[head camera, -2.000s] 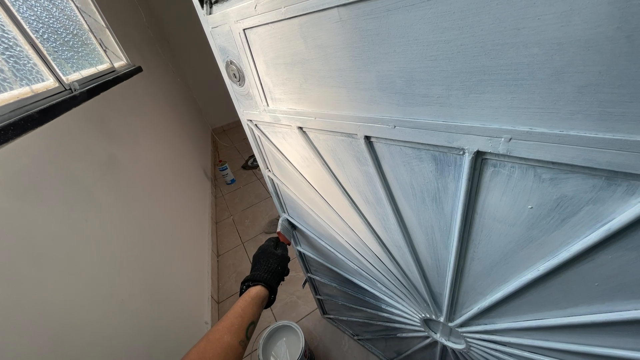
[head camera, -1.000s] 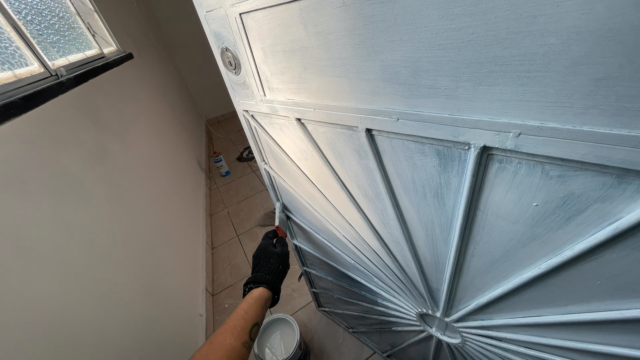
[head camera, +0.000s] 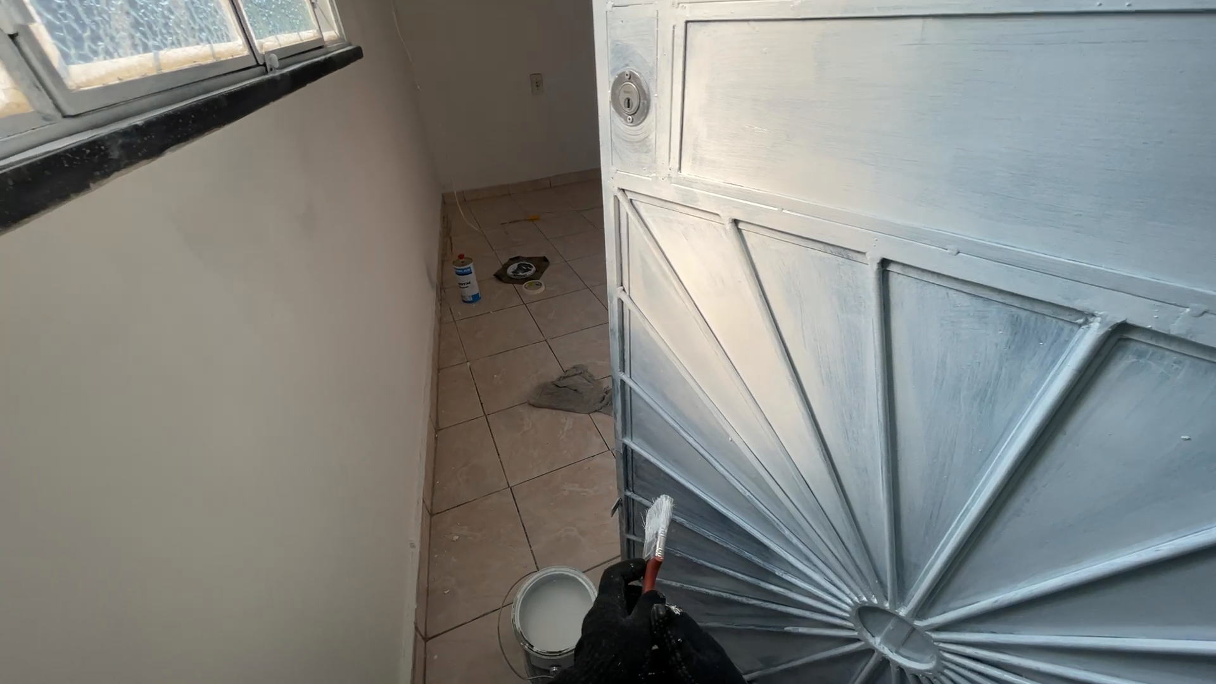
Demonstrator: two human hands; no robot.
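Two black-gloved shapes meet at the bottom edge, cut off by the frame. My left hand is closed around the red handle of a paintbrush, whose bristles point up and carry pale paint. What seems to be my right hand touches it from the right; its fingers are hidden, so its hold is unclear. Just left of the gloves stands an open paint can of light grey paint. Behind the brush is a metal door with raised bars fanning from an oval, streaked with pale grey-blue paint.
A grey cloth lies on the tiled floor by the door's edge. Farther back are a bottle, a dark piece with a round lid and a tape roll. A wall with a window rises at left.
The gloved hand with the brush has come away from the door's left edge, back toward me beside the can. A second gloved shape now shows next to it. The view has shifted.
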